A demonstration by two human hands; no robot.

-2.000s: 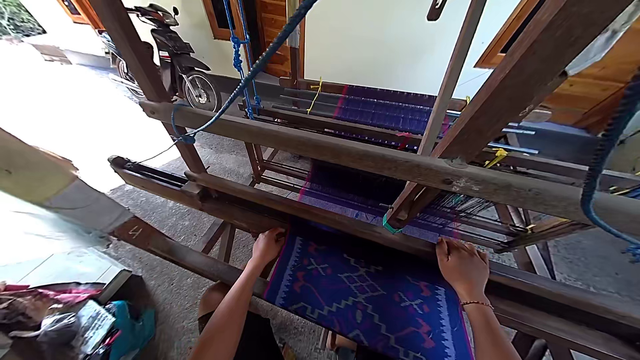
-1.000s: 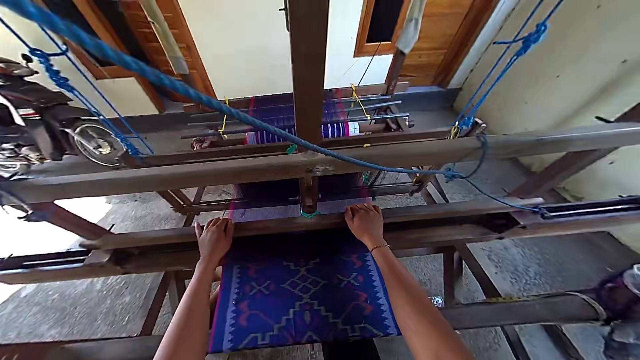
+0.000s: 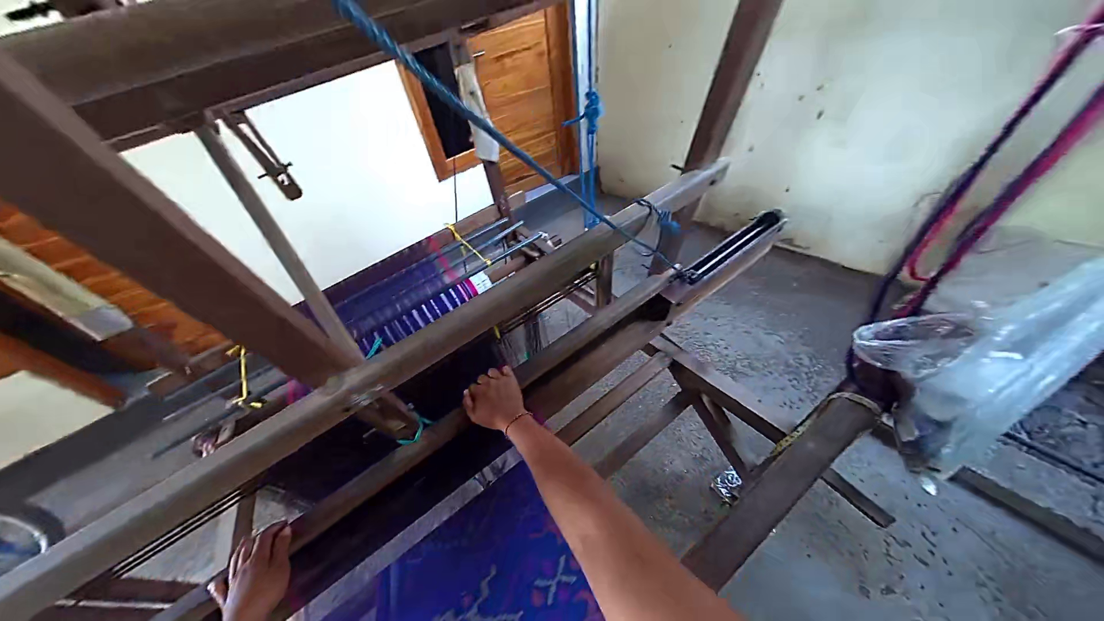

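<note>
A wooden handloom fills the view, with blue and purple patterned cloth point(image 3: 492, 552) stretched at the bottom centre. My right hand point(image 3: 496, 398), a thin bracelet at its wrist, curls its fingers over the top of the wooden beater beam point(image 3: 379, 483). Further down the same beam, at the lower left, my left hand point(image 3: 257, 571) rests its fingers over the edge. Both hands grip the beam. Purple warp threads point(image 3: 405, 293) run behind the upper rail. At the beam's right end sits a shuttle box point(image 3: 733, 246). Part of my left hand is cut off by the frame's lower edge.
A wooden rail point(image 3: 535, 289) crosses above the hands, with a blue rope point(image 3: 517, 155) running down to the beam. A diagonal post point(image 3: 172, 224) stands at left. At right are the cloth beam's end point(image 3: 785, 483), a clear plastic bag point(image 3: 1018, 362) and hanging dark and pink yarn point(image 3: 992, 181).
The view has swung strongly to the right, bringing in the shuttle box, plastic bag and yarn. Both hands are on the beam in every frame.
</note>
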